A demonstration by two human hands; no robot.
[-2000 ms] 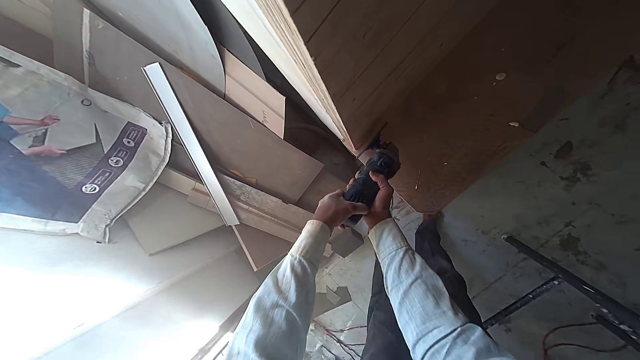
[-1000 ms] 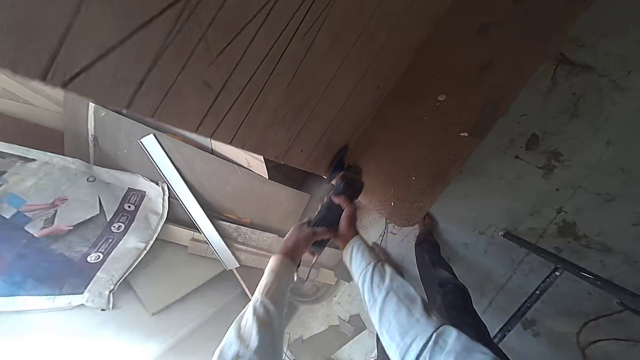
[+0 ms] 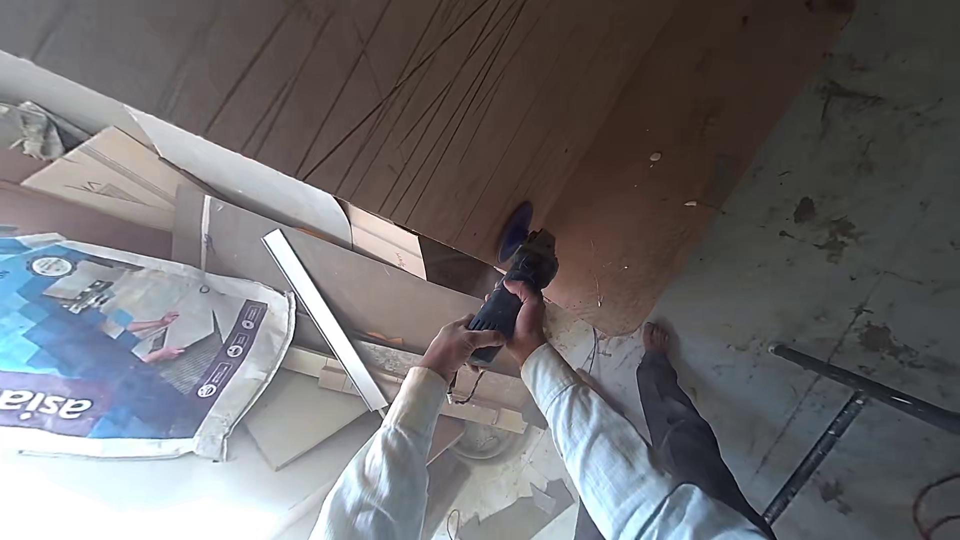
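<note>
Both my hands are on a dark angle grinder (image 3: pixel 499 307). My left hand (image 3: pixel 457 345) grips the rear of its body, near the cord. Closer to the head, my right hand (image 3: pixel 527 315) is closed around the body. The round cutting disc (image 3: pixel 516 231) lies over the lower edge of a brown wooden board (image 3: pixel 450 150), which bears many dark score lines; whether the disc touches it I cannot tell. A second, reddish-brown sheet (image 3: pixel 637 225) extends to the right of the disc.
At the left lie a printed sack (image 3: pixel 150 345), a white metal strip (image 3: pixel 322 319) and stacked tile pieces (image 3: pixel 307 416). Broken pieces (image 3: pixel 517 517) are on the floor below my arms. A black metal frame (image 3: pixel 817 442) stands at the right. My bare foot (image 3: pixel 655 337) is beside the sheet.
The scored board, seen nearly edge-on two seconds ago, now shows its broad face across the top. My hands and the grinder have stayed together at its lower edge.
</note>
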